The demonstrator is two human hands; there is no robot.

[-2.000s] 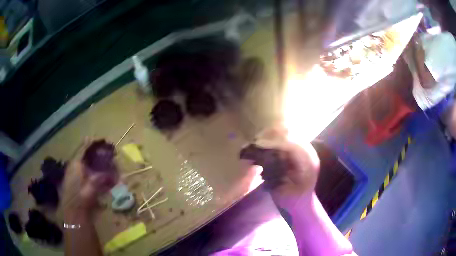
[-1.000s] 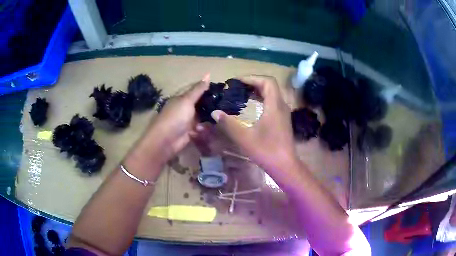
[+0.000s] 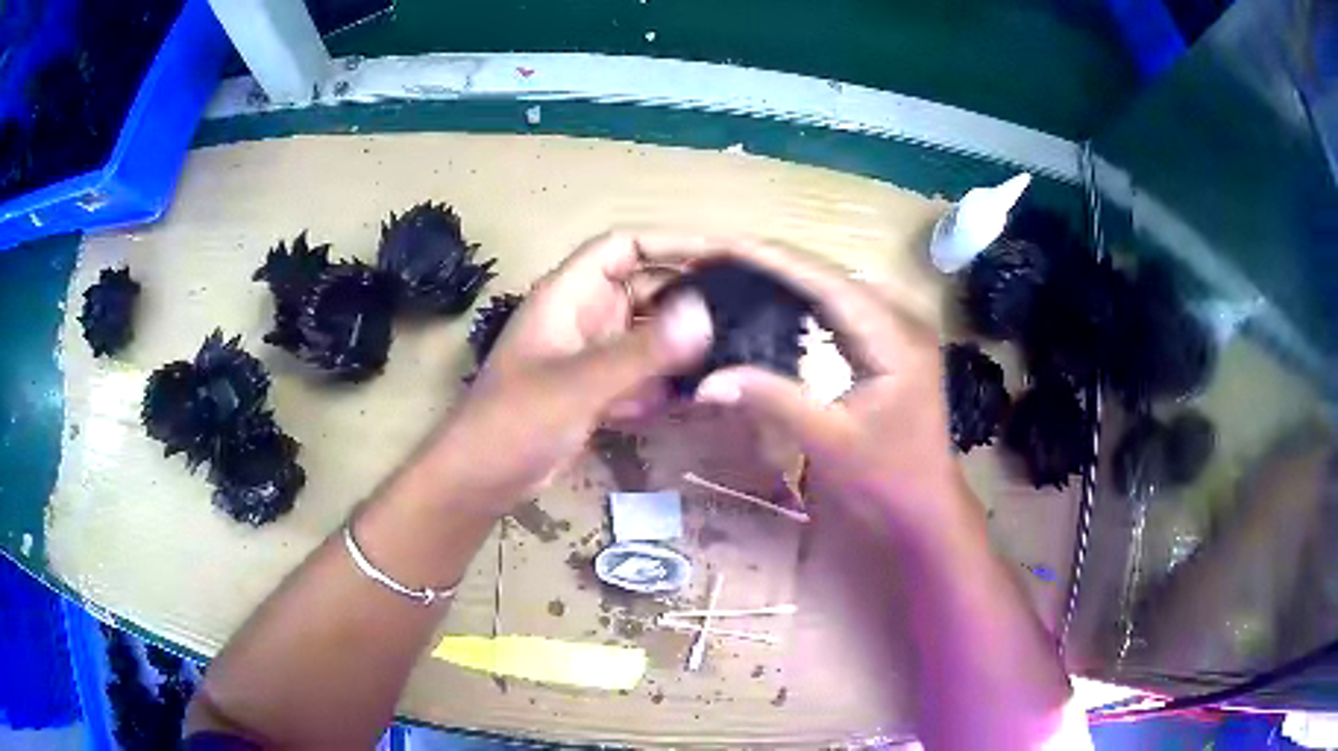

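A black spiky hair piece [image 3: 756, 326] is held between both hands above the middle of the cardboard. My left hand [image 3: 594, 345] grips its left side, thumb on top. My right hand [image 3: 866, 396] holds its right side, thumb at the near edge. Whether it is one piece or two joined cannot be told; fingers hide much of it. Below the hands lie a small white oval glue dish [image 3: 643, 568], a pale square block [image 3: 647, 515] touching it, and crossed cotton swabs [image 3: 704, 624]. Another thin stick [image 3: 746, 496] lies nearer the hands.
Black spiky pieces lie at left [image 3: 341, 320] and at right [image 3: 1052, 431]. A white glue bottle [image 3: 979, 223] leans by the right cluster. A yellow strip [image 3: 546, 662] lies near the front edge. A blue crate [image 3: 140, 176] is upper left. A clear panel [image 3: 1174, 484] stands right.
Two seconds ago the hands were apart, each with a dark piece. They came together over the cardboard. Since one second ago, they have shifted slightly right and the held piece has turned.
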